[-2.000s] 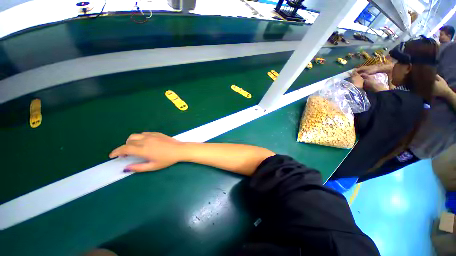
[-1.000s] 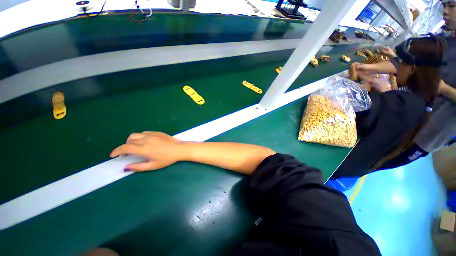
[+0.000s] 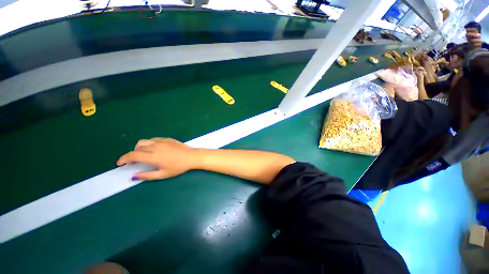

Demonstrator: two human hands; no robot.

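Note:
My right hand (image 3: 158, 159) lies palm down on the white-silver conveyor side rail (image 3: 80, 199), fingers apart and pointing left, holding nothing. Beyond it, flat yellow base plates lie apart on the dark green conveyor belt (image 3: 155, 115): one at left (image 3: 87, 102), one near the middle (image 3: 223, 94), and one (image 3: 279, 86) partly behind the post. None touches my hand. A blurred skin-toned shape is cut off by the bottom edge at left; I cannot tell whether it is my left hand.
A grey-white post (image 3: 330, 56) rises from the rail. A clear bag of small gold-tan pieces (image 3: 351, 127) stands on the green worktop (image 3: 182, 214) at right. A neighbouring worker's dark sleeve (image 3: 413, 134) is beside it. More yellow pieces (image 3: 373, 60) lie farther along the belt.
The yellow plates have moved right along the belt, the third now partly behind the post. The neighbouring worker has shifted toward the right. My right hand has stayed nearly still.

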